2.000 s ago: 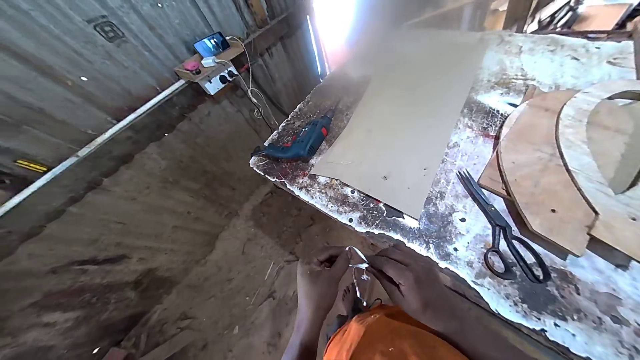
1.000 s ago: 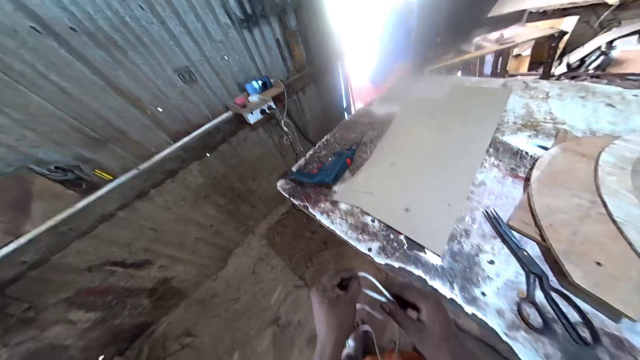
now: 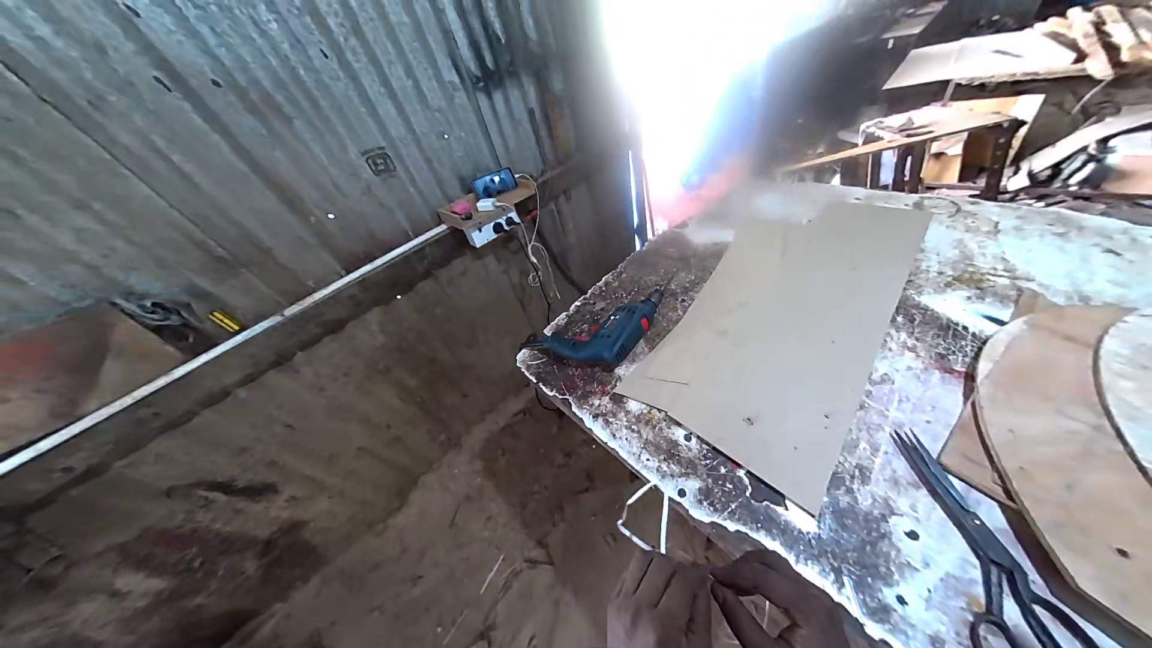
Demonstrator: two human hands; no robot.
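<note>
My left hand point(image 3: 661, 598) and my right hand point(image 3: 778, 598) are close together at the bottom of the view, beside the near edge of the workbench. Their fingers pinch a thin white cord point(image 3: 664, 522), and a loop of it rises above my left hand. On the paint-spattered workbench point(image 3: 900, 567) lies a beige sheet point(image 3: 783, 342). A blue power drill point(image 3: 607, 337) rests at the bench corner, left of the sheet. Black-handled scissors point(image 3: 976, 535) lie to the right of my right hand, next to curved plywood pieces point(image 3: 1044, 405).
A small wall shelf point(image 3: 459, 214) holds a phone, and a power socket point(image 3: 493, 230) with cables is below it. A white pipe point(image 3: 297, 306) runs along the corrugated metal wall. Wooden boards and offcuts point(image 3: 990, 58) are piled behind the bench. The earth floor point(image 3: 405, 549) lies left of the bench.
The view has turned so the bench sits further right and lower. The white cord, earlier stretched in a narrow loop between my hands, now stands up in a loop above my left hand.
</note>
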